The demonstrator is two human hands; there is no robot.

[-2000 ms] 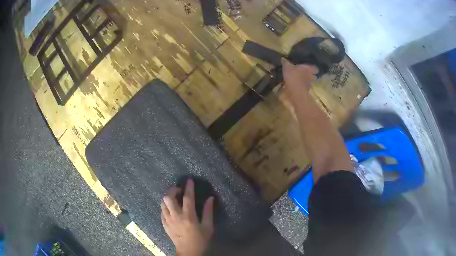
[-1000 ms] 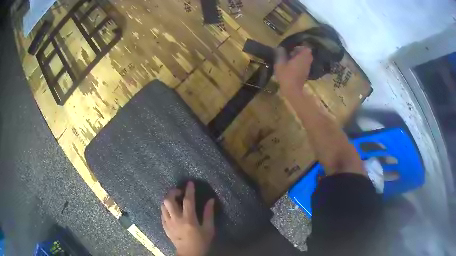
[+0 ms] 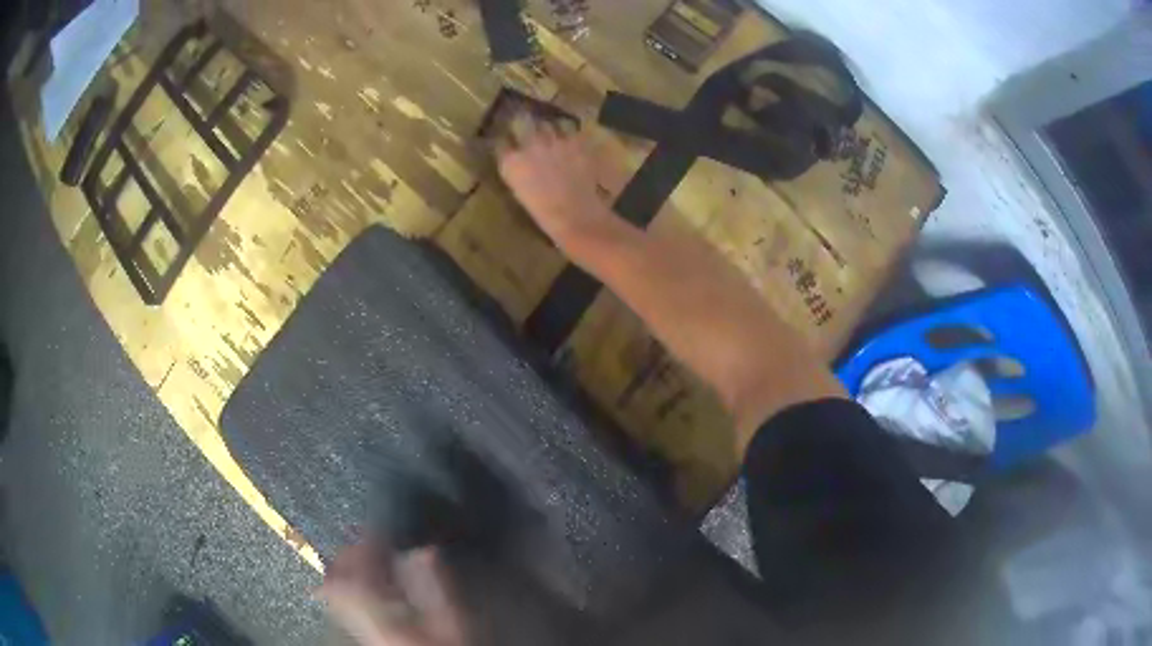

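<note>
A thick stack of dark grey panels (image 3: 379, 366) with rounded corners lies on the worn plywood table (image 3: 392, 152). My left hand (image 3: 398, 593) is blurred at the bottom, over the stack's near part; a dark blurred patch lies just beyond its fingers, and I cannot tell whether it holds anything. My right hand (image 3: 543, 158) reaches past the stack, its fingers closed on a small thin dark frame (image 3: 556, 116), partly hidden by the fingers. A long flat black strap (image 3: 565, 303) runs from beside the stack to a coiled strap (image 3: 809, 114) at the right.
A slotted dark frame (image 3: 183, 164) lies at the table's left, with a white sheet (image 3: 89, 57) beyond it. A short black strip (image 3: 503, 28) and another small slotted piece (image 3: 689, 28) are at the far side. A blue stool (image 3: 1042, 366) with crumpled plastic (image 3: 929, 404) stands at the right.
My right hand has moved left from the coiled strap, and the small thin frame has moved with it. My left hand has shifted left and down and is now blurred.
</note>
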